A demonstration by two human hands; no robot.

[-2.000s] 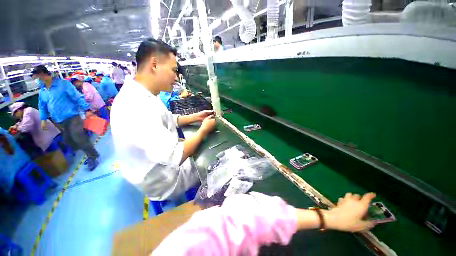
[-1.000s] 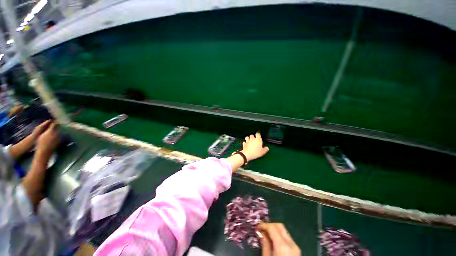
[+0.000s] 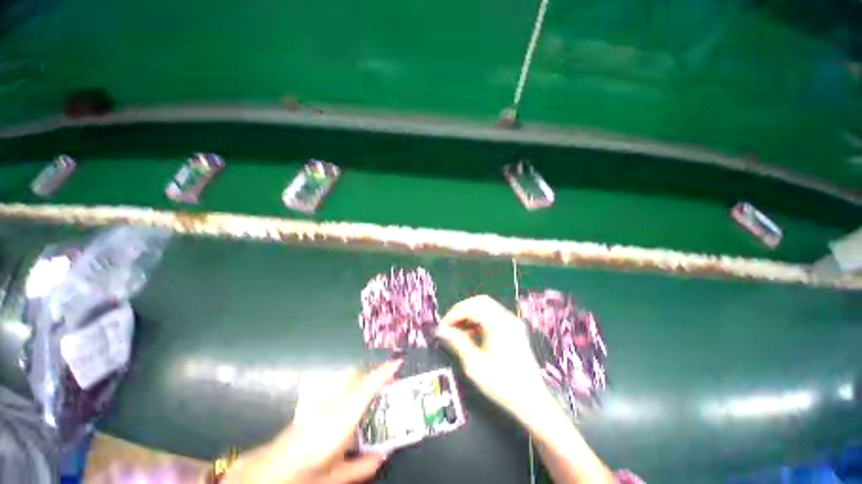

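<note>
My left hand (image 3: 326, 425) holds a phone unit (image 3: 412, 410) by its left end, low in the middle of the view. The unit has a pink rim and a green board inside. My right hand (image 3: 487, 350) is just above and right of the unit, at the right edge of the left pile of strips (image 3: 399, 308). Its fingertips are pinched together; blur hides whether a strip is between them. The right pile of strips (image 3: 570, 345) lies right of my right hand, beyond the bench seam.
Behind the worn edge rail (image 3: 359, 233), several spaced phone units lie on the green conveyor belt (image 3: 416, 194). A crinkled clear plastic bag (image 3: 118, 274) with a white label lies at left. A brown cardboard box (image 3: 142, 461) is at the lower left.
The view has turned from the neighbouring worker to the bench. My left hand has come back from the belt and now holds a unit. My right hand has stayed by the left pile.
</note>
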